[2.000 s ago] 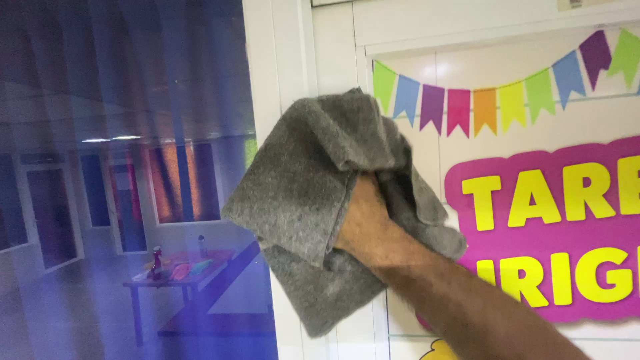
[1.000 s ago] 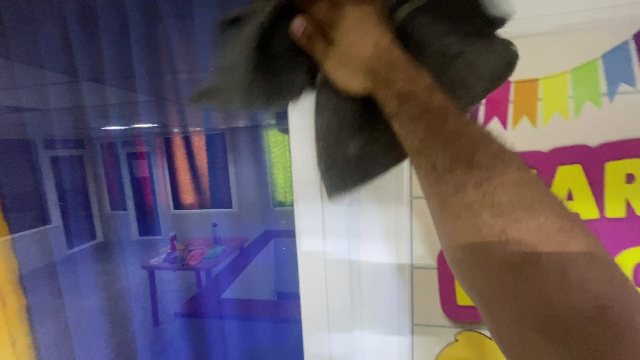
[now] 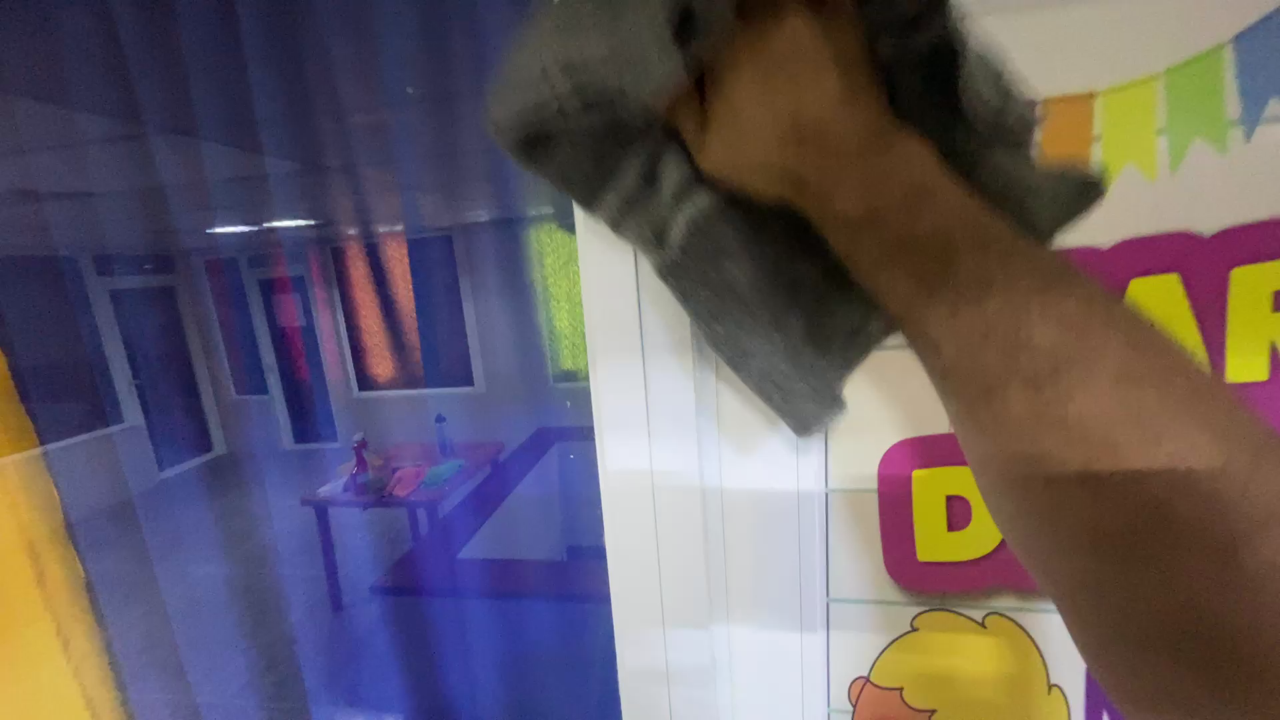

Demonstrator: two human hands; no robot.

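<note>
My right hand [image 3: 790,110] is at the top centre of the head view, its forearm reaching in from the lower right. It grips a grey cloth [image 3: 760,290] that spreads out on both sides of the fingers and hangs down below them. The cloth lies over the upper part of a white frame [image 3: 660,520], between a glass pane [image 3: 300,620] and a decorated wall. Motion blurs hand and cloth, and the fingertips are partly hidden. My left hand is out of view.
Blue curtain folds show at the glass, which reflects a room with a table [image 3: 325,495] bearing bottles and cloths. To the right are colourful bunting [image 3: 1130,125], purple signs with yellow letters [image 3: 895,510] and a cartoon figure with yellow hair [image 3: 960,660].
My right hand has carried the cloth up the white frame from its middle height two seconds ago. Since one second ago the cloth's spread and folds have changed. The view has shifted somewhat.
</note>
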